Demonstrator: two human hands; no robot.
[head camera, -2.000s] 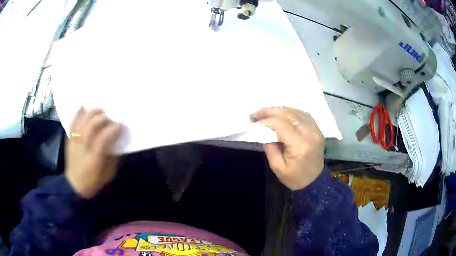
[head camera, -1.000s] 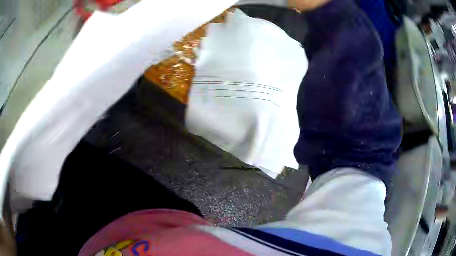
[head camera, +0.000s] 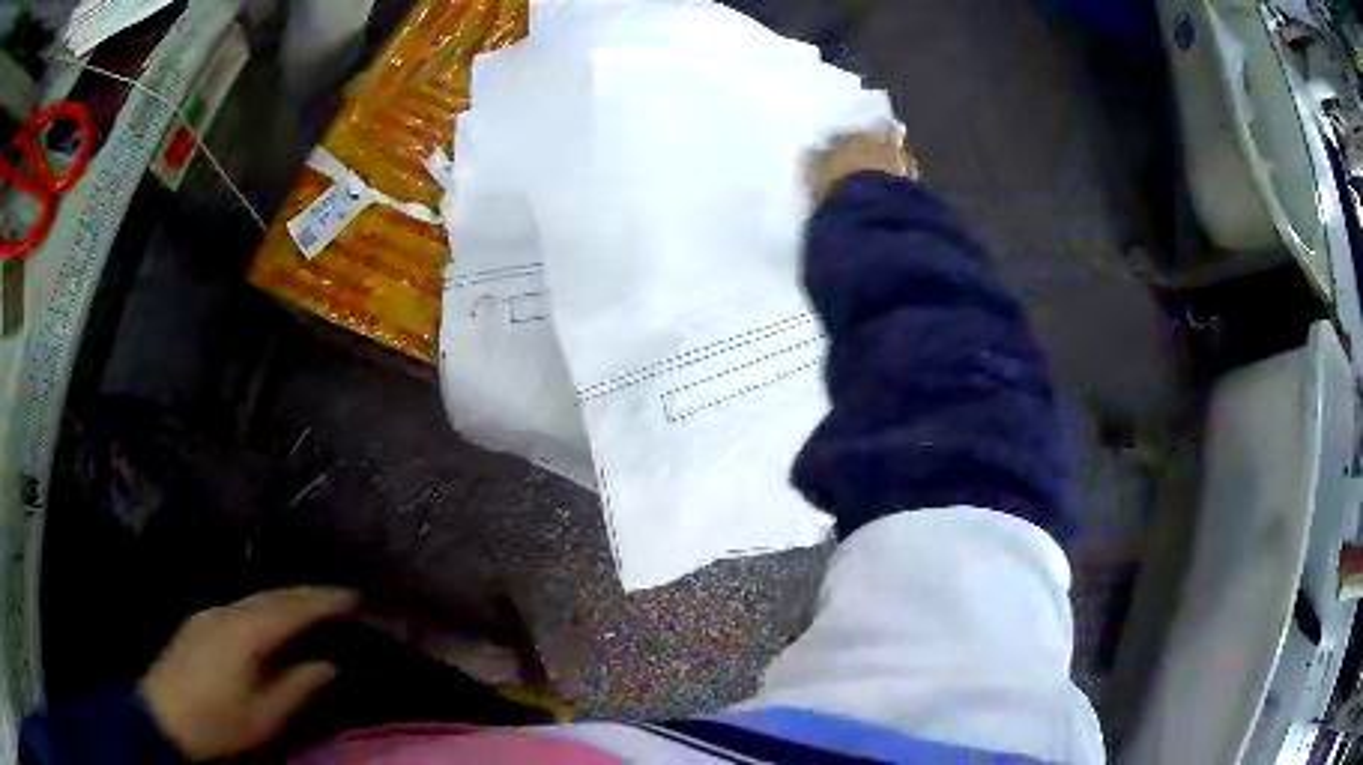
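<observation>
A white fabric panel (head camera: 695, 254) with dark parallel stitch lines and a narrow stitched rectangle lies over other white panels (head camera: 501, 336) beside the orange bundle. My right hand (head camera: 864, 156) is at the panel's upper right edge, partly hidden by the cloth and the dark sleeve; its fingers seem to hold that edge. My left hand (head camera: 247, 670) is low at the left, away from the cloth, empty, with its fingers apart.
The orange-brown wrapped bundle (head camera: 347, 265) with a white label lies left of the panels. Red-handled scissors (head camera: 45, 177) lie on the table edge at the far left. Speckled grey floor (head camera: 673, 643) shows below. A pale curved machine or furniture part (head camera: 1241, 523) stands at the right.
The view has turned from the sewing table to the pile beside it. The panel has moved off the table onto the white pile. My left hand has let go of it.
</observation>
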